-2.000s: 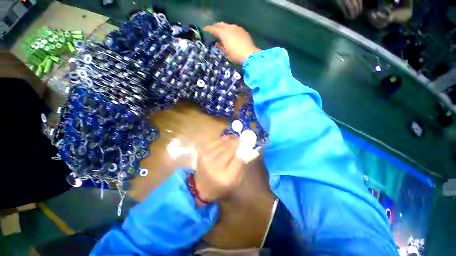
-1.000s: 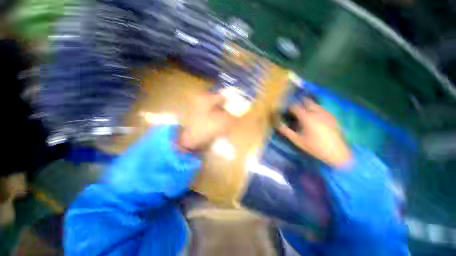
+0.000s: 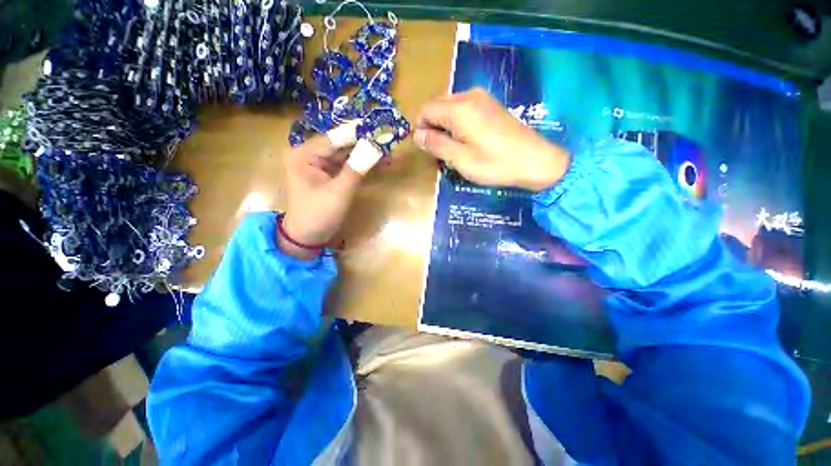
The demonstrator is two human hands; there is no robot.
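Note:
My left hand (image 3: pixel 323 182), with pale finger cots on its fingertips, grips a blue ring circuit board (image 3: pixel 384 128) between thumb and finger. A board strip (image 3: pixel 365 71) of several joined blue rings lies just beyond it on the tan board, with a thin white lead wire looping at its top. My right hand (image 3: pixel 483 141) is close to the right of the held ring, thumb and fingertips pinched together. Whether a small part is between them cannot be made out.
A large pile of wired boards (image 3: pixel 109 200) covers the left of the tan board (image 3: pixel 383 273). A dark glossy poster sheet (image 3: pixel 538 273) lies on the right, under my right forearm. The green conveyor (image 3: pixel 711 41) runs along the far side. Green pieces (image 3: pixel 13 136) show at the left edge.
My right hand reached the far side of the pile, then swung over the poster side, and is now beside the held ring. My left hand now holds the ring up clearly near the strip.

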